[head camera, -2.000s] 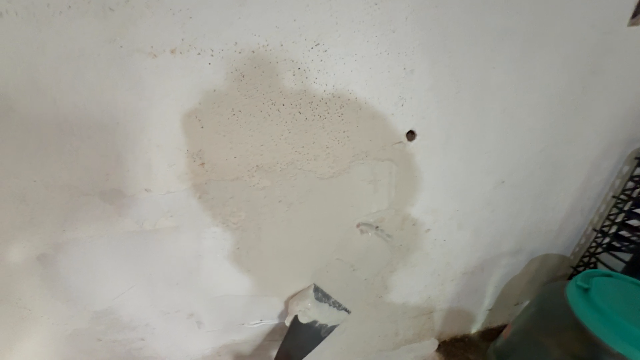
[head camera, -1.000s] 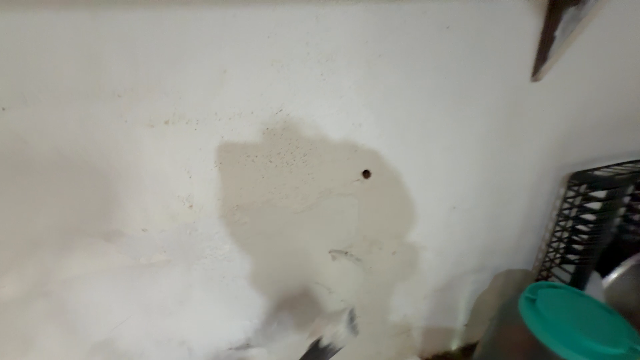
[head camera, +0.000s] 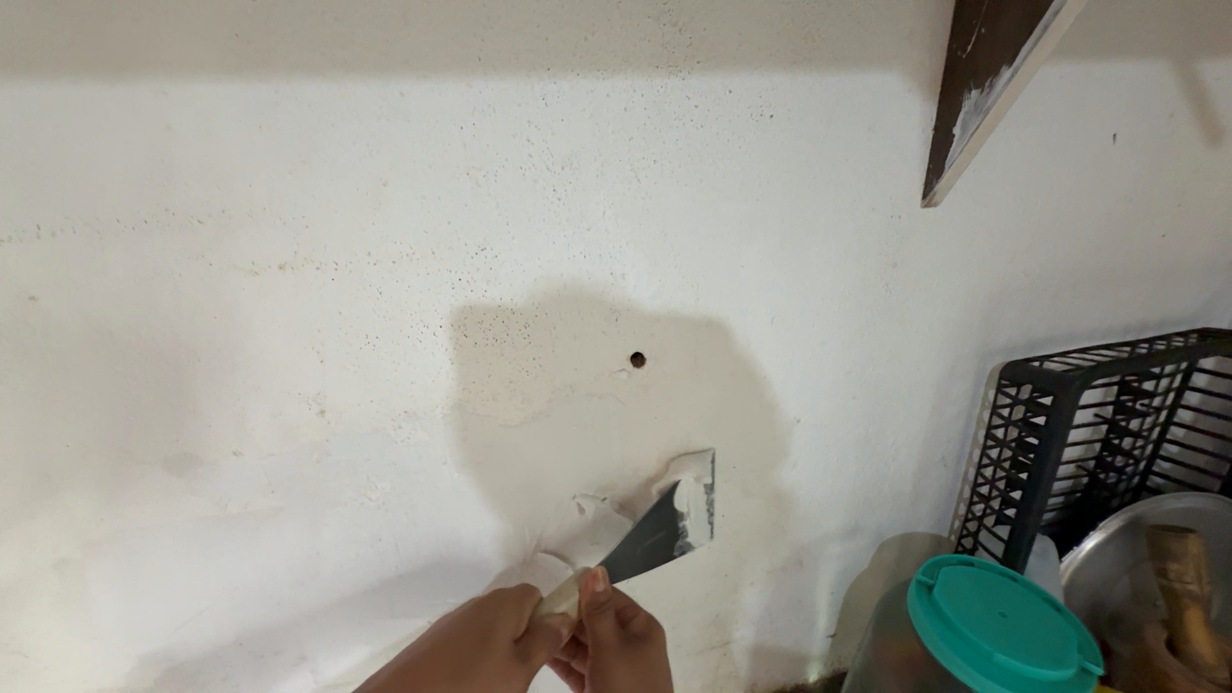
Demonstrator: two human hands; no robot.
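A putty knife (head camera: 650, 539) with a dark blade and a pale handle lies against the white wall (head camera: 289, 173), at the lower middle of the view. White filler coats the wide end of its blade. My left hand (head camera: 476, 640) is closed round the handle. My right hand (head camera: 616, 630) pinches the handle close to the blade, its thumb on top. Above the blade there is a small round hole (head camera: 637, 360) in the wall. Ridges of wet filler (head camera: 592, 510) show just left of the blade. My shadow falls on the wall about the hole.
At the lower right stand a container with a teal lid (head camera: 1006, 621), a black plastic basket (head camera: 1035, 433), and a metal bowl (head camera: 1116, 539) beside a wooden handle (head camera: 1179, 577). A dark wooden bracket (head camera: 982, 87) juts from the wall at the upper right.
Both hands are now in sight; the earlier frames show only the putty knife's blade at the bottom edge. The blade has moved up and right on the wall. The view has shifted.
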